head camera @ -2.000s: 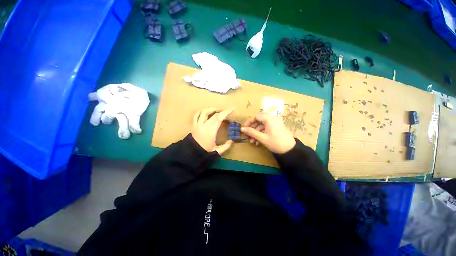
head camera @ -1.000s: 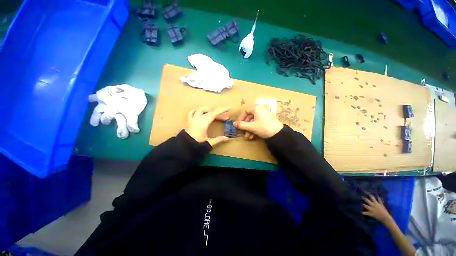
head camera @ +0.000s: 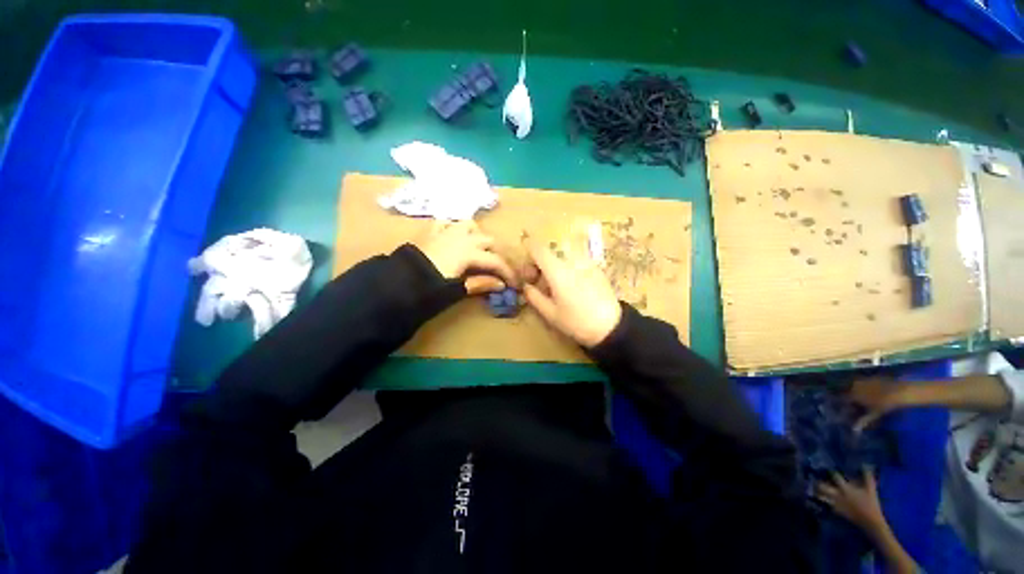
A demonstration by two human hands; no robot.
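A small navy moulded block (head camera: pixel 502 302) is low over the cardboard work mat (head camera: pixel 438 340), near its front edge. My left hand (head camera: pixel 458 253) is at the block's upper left, its fingers bent onto the block. My right hand (head camera: pixel 570 294) is at the block's right side, thumb and fingertips pinched close against it. The fingers hide the block's upper part. Whether a strap is between my fingertips cannot be seen.
A crumpled white cloth (head camera: pixel 440 183), a needle-tip bottle (head camera: pixel 518 110), a black strap pile (head camera: pixel 636 119) and several blocks (head camera: pixel 359 107) lie beyond. White gloves (head camera: pixel 256 276) and a blue tote (head camera: pixel 112 213) are left. Another person's hands (head camera: pixel 856 500) reach into a parts bin (head camera: pixel 931 437) at lower right.
My left hand has turned over the top of the block, from spread around its left side. My right hand stays beside it. The other person's second hand has come into the bin. The view has shifted.
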